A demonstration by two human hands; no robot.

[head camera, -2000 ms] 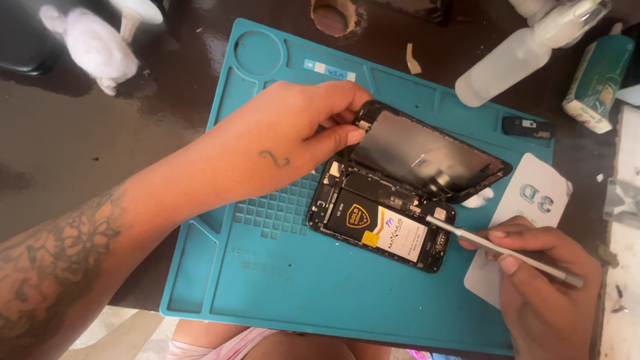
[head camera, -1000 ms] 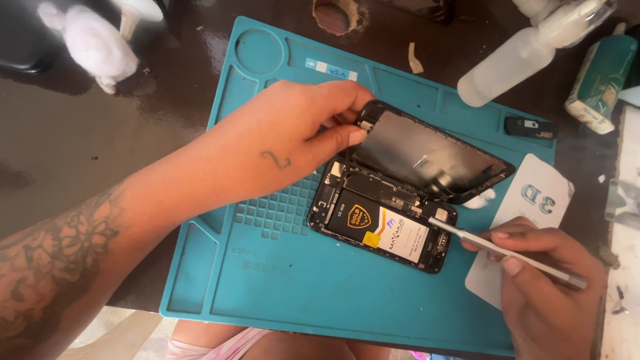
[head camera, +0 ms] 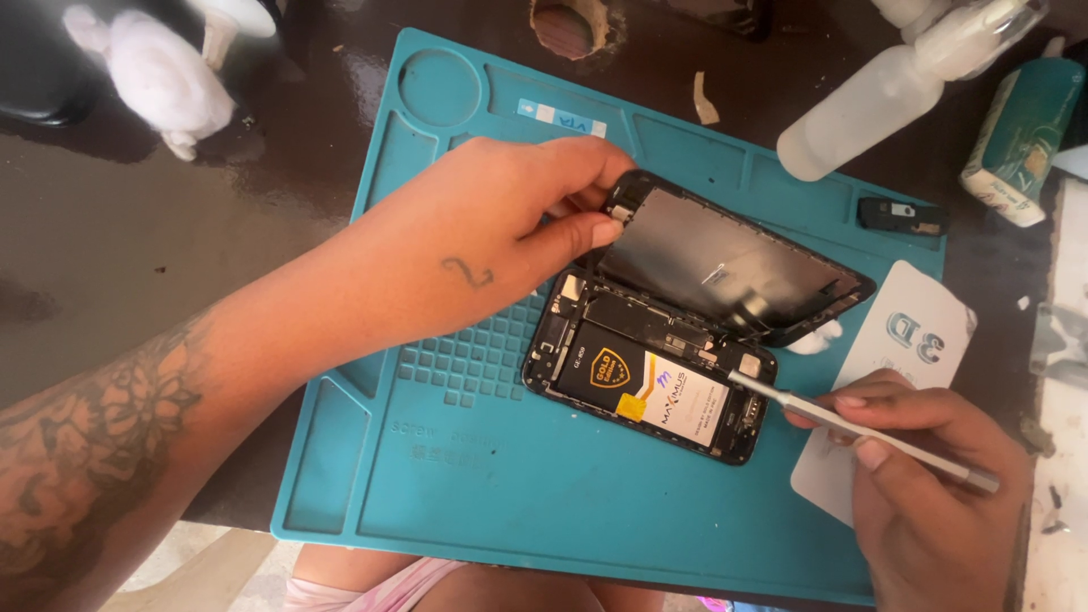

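An opened smartphone (head camera: 595,340) lies on a teal silicone repair mat (head camera: 527,510), its battery (head camera: 654,382) exposed. My left hand (head camera: 544,212) pinches one end of the phone's display assembly (head camera: 722,255) between thumb and fingers, holding it tilted up over the body, toward the top of the view. In my right hand (head camera: 926,459) is a slim silver screwdriver-like tool (head camera: 858,429). Its tip is at the phone's right part, beside the battery's end; whether it touches a part cannot be told. A bit of white cotton (head camera: 814,337) sits by the display's right end.
A white card (head camera: 901,340) lies partly beneath my right hand. Along the mat's upper right are a small black part (head camera: 903,216), a translucent bottle (head camera: 858,115) and a green-and-white box (head camera: 1020,136). More white cotton (head camera: 166,76) is at upper left, on the dark table (head camera: 170,221).
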